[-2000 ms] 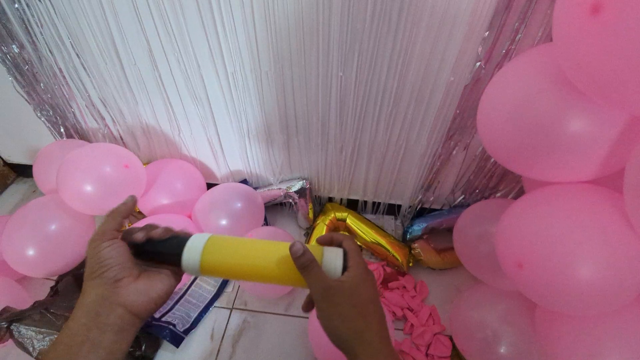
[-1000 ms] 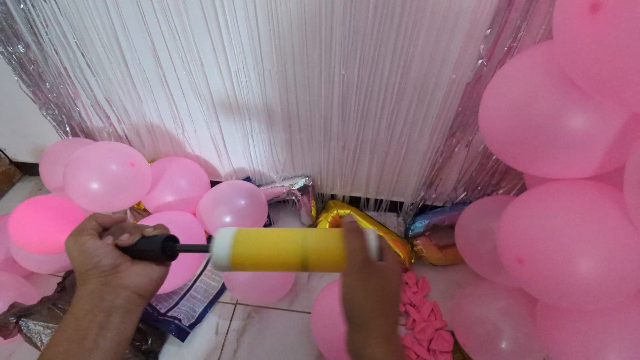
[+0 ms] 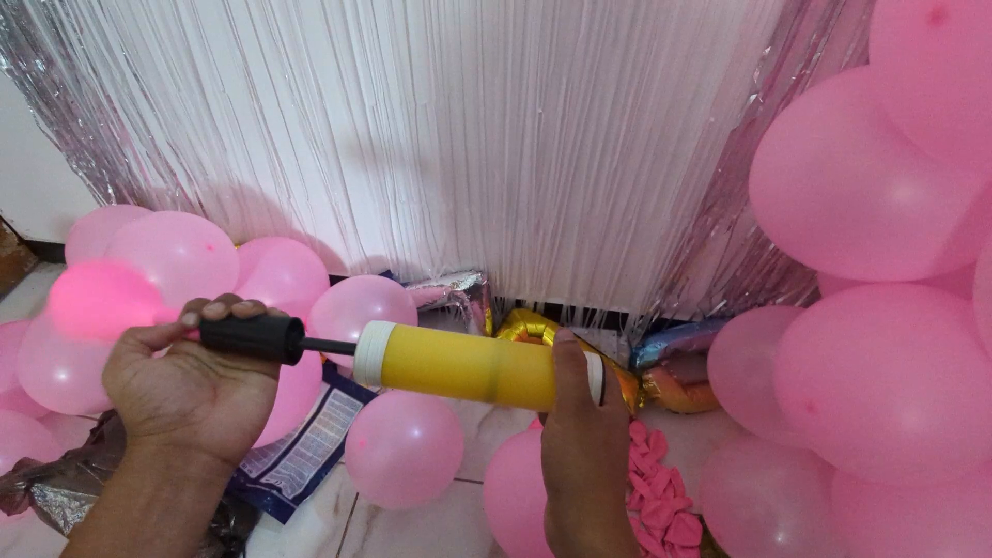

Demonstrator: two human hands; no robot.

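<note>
My left hand (image 3: 198,380) is closed around the black handle of a hand balloon pump, palm turned up. At its fingertips a small, bright pink balloon (image 3: 108,301) is partly inflated, its neck by the handle's end. My right hand (image 3: 585,442) grips the far end of the pump's yellow barrel (image 3: 465,364), which has white end caps. A short length of the black rod shows between handle and barrel. The pump lies nearly level, tilted slightly down to the right.
Inflated pink balloons (image 3: 174,256) are heaped at left, others (image 3: 883,380) stacked at right. On the tiled floor lie uninflated pink balloons (image 3: 659,496), a blue printed packet (image 3: 310,442), dark plastic (image 3: 85,480) and foil balloons (image 3: 457,291). A tinsel fringe curtain (image 3: 480,139) hangs behind.
The handle was against the barrel two seconds ago; now some rod shows between them. The bright pink balloon, seen one second ago beside my left hand, now looks smaller on view of its frame.
</note>
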